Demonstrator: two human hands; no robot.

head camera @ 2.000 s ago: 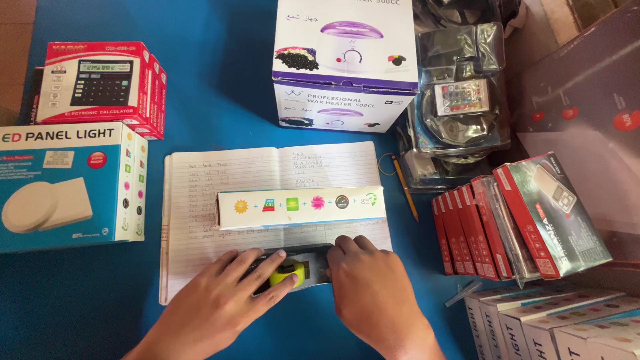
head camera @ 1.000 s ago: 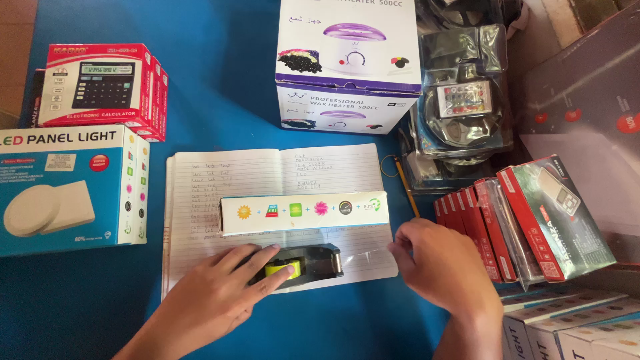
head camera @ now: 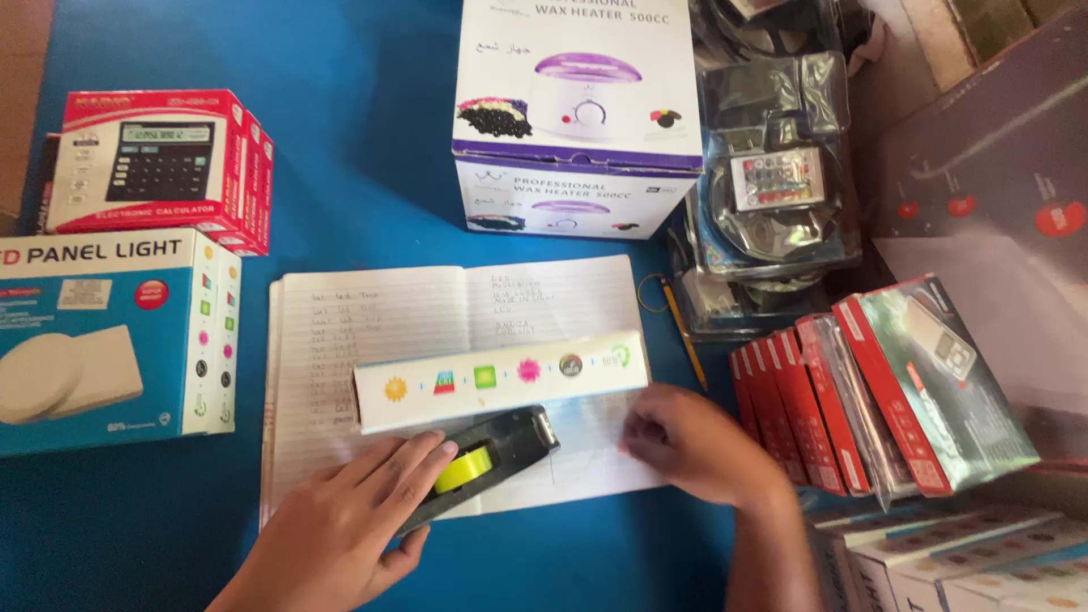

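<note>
My left hand (head camera: 353, 510) grips a black tape dispenser (head camera: 510, 446) with a yellow-green tape roll core (head camera: 463, 469), tilted up to the right over an open lined notebook (head camera: 382, 297). Just behind the dispenser, a long white box (head camera: 501, 374) with coloured icons lies across both pages. My right hand (head camera: 671, 442) is blurred at the box's right end, fingers curled; whether it holds a piece of tape is unclear. Handwriting covers part of the pages.
Calculator boxes (head camera: 153, 161) and an LED panel light box (head camera: 93, 340) stand left. A wax heater box (head camera: 578, 102) is behind. To the right are a pencil (head camera: 684, 336), plastic-packed light strips (head camera: 765, 195), red-edged boxes (head camera: 935, 391) and a row of white boxes (head camera: 960, 552).
The right hand moved from the dispenser out to the right, then back toward the box's right end. The dispenser has turned from nearly level to a slant, with the left hand still on it.
</note>
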